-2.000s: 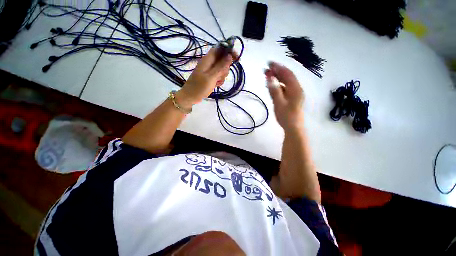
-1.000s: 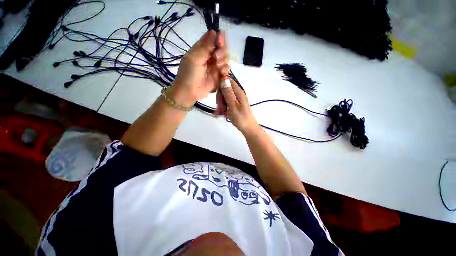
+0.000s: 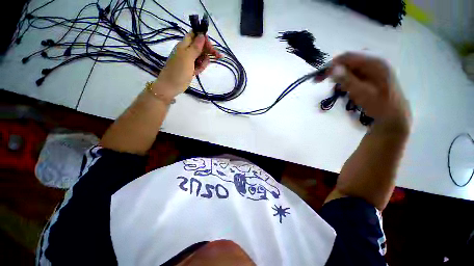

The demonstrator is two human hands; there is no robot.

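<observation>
My left hand (image 3: 183,65) is shut on the black plug ends (image 3: 198,25) of a cable, which point up past its fingers. My right hand (image 3: 366,85), blurred, is out to the right and grips the same doubled cable (image 3: 275,98). The cable sags between the hands just above the white table. A pale covering shows on a right fingertip. Loose cables (image 3: 140,49) with plug ends lie in wide loops at the left, partly behind my left hand. The finished tied bundles (image 3: 365,118) are partly hidden under my right hand.
Twist ties (image 3: 305,45) lie in a pile at centre right, beside a black phone (image 3: 252,18). A large black heap (image 3: 377,9) sits at the far edge. A thin cable ring (image 3: 461,160) lies at the far right of the white table (image 3: 249,136).
My hands were together around the cable and are now wide apart. My right hand has moved right, drawing the cable out. My left hand has moved left, still holding the plug ends.
</observation>
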